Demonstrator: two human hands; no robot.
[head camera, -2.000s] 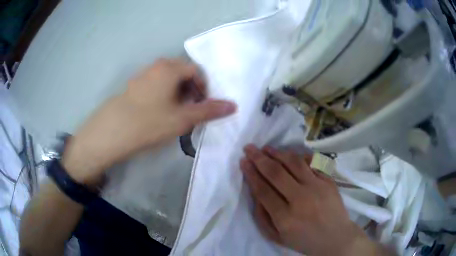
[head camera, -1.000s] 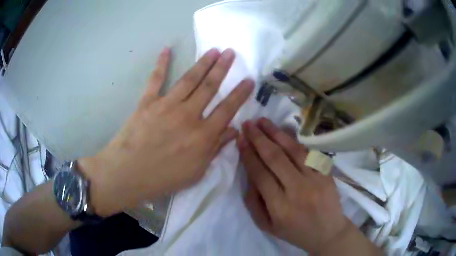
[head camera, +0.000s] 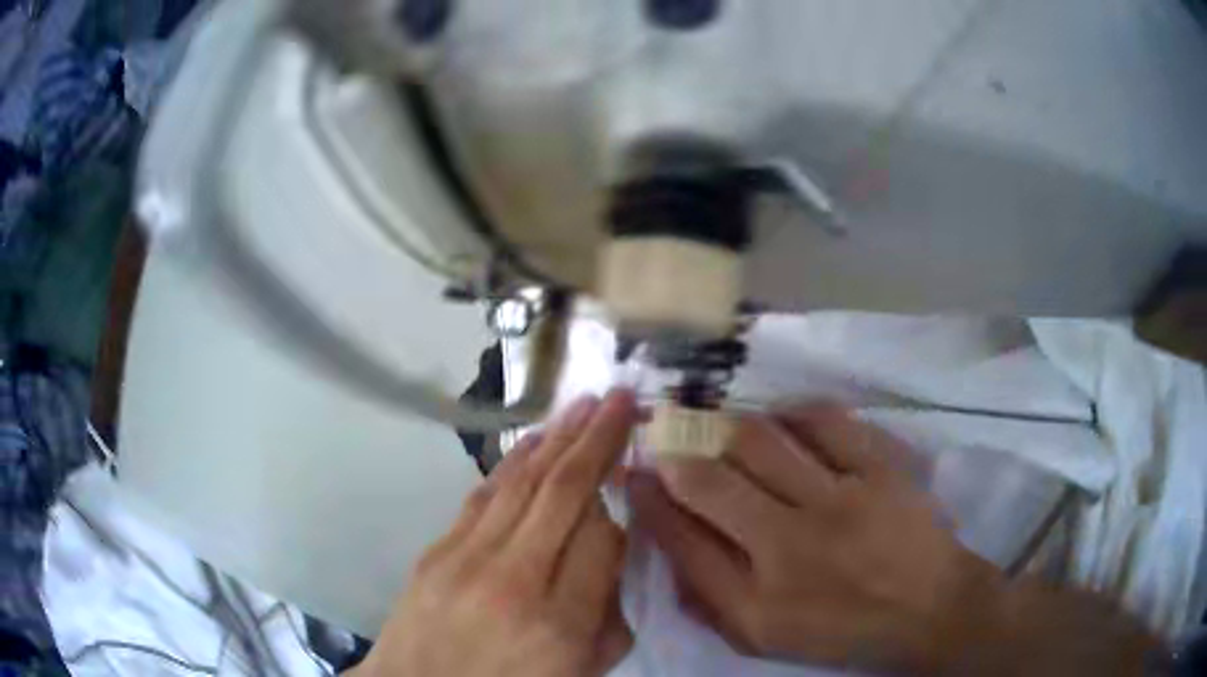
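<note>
The white garment (head camera: 638, 582) lies under the machine head and shows between and right of my hands. My left hand (head camera: 523, 556) lies flat on its left part, fingers pointing up towards the needle area. My right hand (head camera: 821, 529) lies flat on the cloth beside it, fingertips close to my left hand and partly behind a cream knob (head camera: 688, 433). Neither hand visibly pinches the cloth. The machine head (head camera: 953, 172) fills the upper view; the needle and presser foot cannot be made out clearly.
A larger cream tension knob (head camera: 672, 284) and a pale curved guard (head camera: 252, 284) hang over the work. The grey-white table (head camera: 238, 450) extends left. More white garments (head camera: 172, 589) lie at lower left. Bunched white cloth (head camera: 1138, 450) lies at right. A dark attachment (head camera: 485, 410) is left of the cloth.
The view has shifted, so the machine head now covers the upper part. My left hand has drawn closer alongside my right, its fingers closer together. My right hand stays on the cloth.
</note>
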